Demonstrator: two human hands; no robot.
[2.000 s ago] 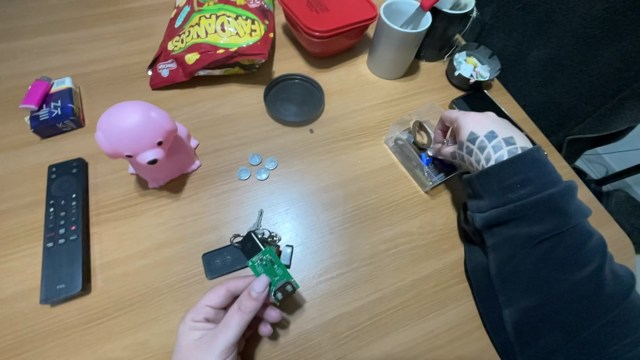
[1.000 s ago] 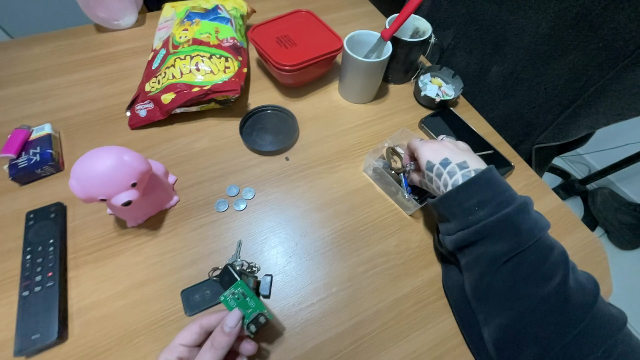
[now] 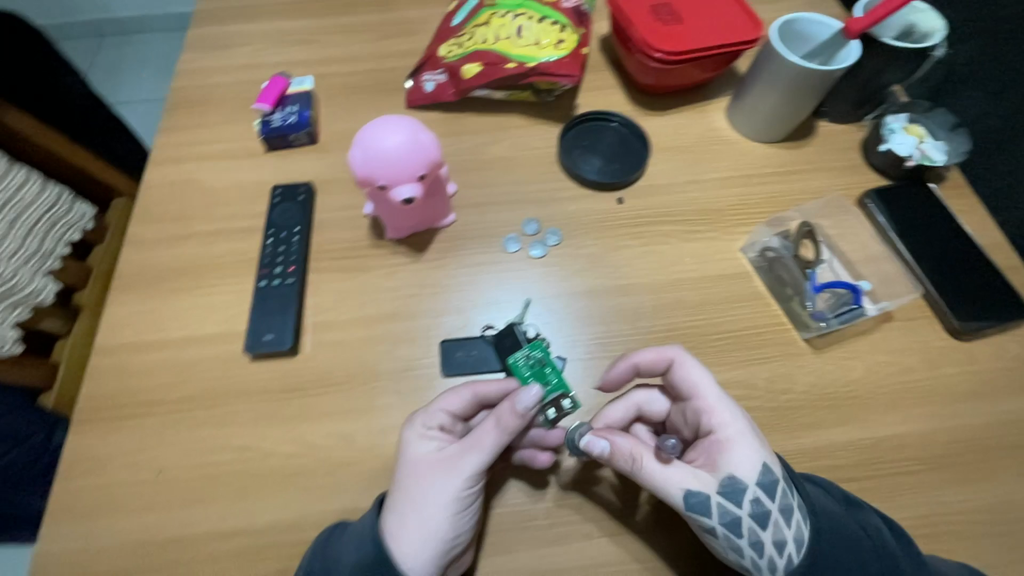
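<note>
My left hand (image 3: 480,448) pinches a small green circuit board (image 3: 540,372) between thumb and fingers. Beside the board's upper end lie a black key fob part (image 3: 470,356) and a metal key (image 3: 522,312) on a ring. My right hand (image 3: 680,448) holds a round coin cell (image 3: 576,439) between thumb and index finger, close to the board's lower end. A slim, translucent purplish object (image 3: 669,446) sticks out from its palm; its kind is unclear. Several small silver discs (image 3: 537,250) lie on the wooden table (image 3: 384,496) beyond the board.
An open clear plastic box (image 3: 828,268) with scissors and small items stands at right beside a black phone (image 3: 944,256). Farther back are a black lid (image 3: 604,150), snack bag (image 3: 512,48), red container (image 3: 680,48) and grey mug (image 3: 788,80). A pink dog figure (image 3: 404,176) and remote (image 3: 280,272) are left.
My right hand has moved from the clear plastic box to beside the circuit board and now holds a coin cell. My left hand still holds the board. The view has shifted.
</note>
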